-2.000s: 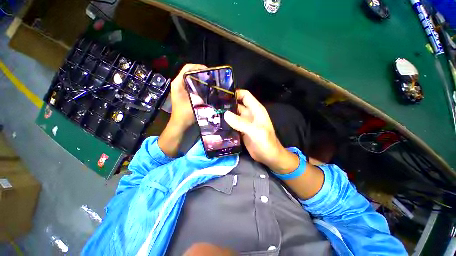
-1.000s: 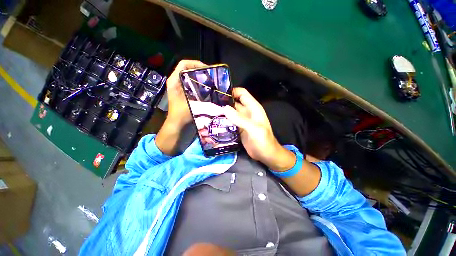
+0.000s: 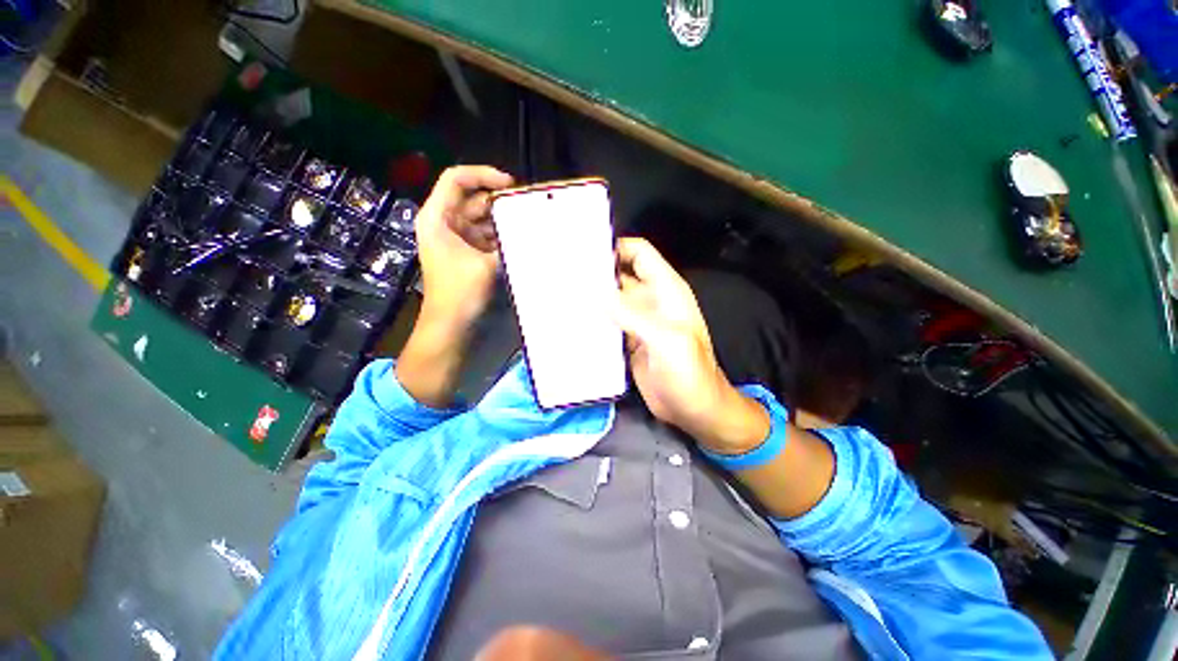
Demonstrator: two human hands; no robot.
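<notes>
A smartphone [image 3: 563,297] with an orange-red edge is held upright over my lap, its screen plain white. My left hand [image 3: 461,245] is at its upper left side, with fingers bent behind the top corner; whether it grips the phone is partly hidden. My right hand [image 3: 672,338] holds the phone's right side, its fingers partly behind it and its thumb at the screen's edge. A blue band is on my right wrist.
A black compartment tray [image 3: 265,245] with small devices stands at left on a green board [image 3: 194,387]. The green bench [image 3: 827,116] crosses the upper right, bearing an opened device half [image 3: 1041,213], a dark rounded device [image 3: 959,26], a shiny part [image 3: 689,18] and a marker pen [image 3: 1093,71].
The phone screen has turned from a colourful picture to plain white. My left hand has shifted slightly outward, and my right thumb has moved off the screen's middle.
</notes>
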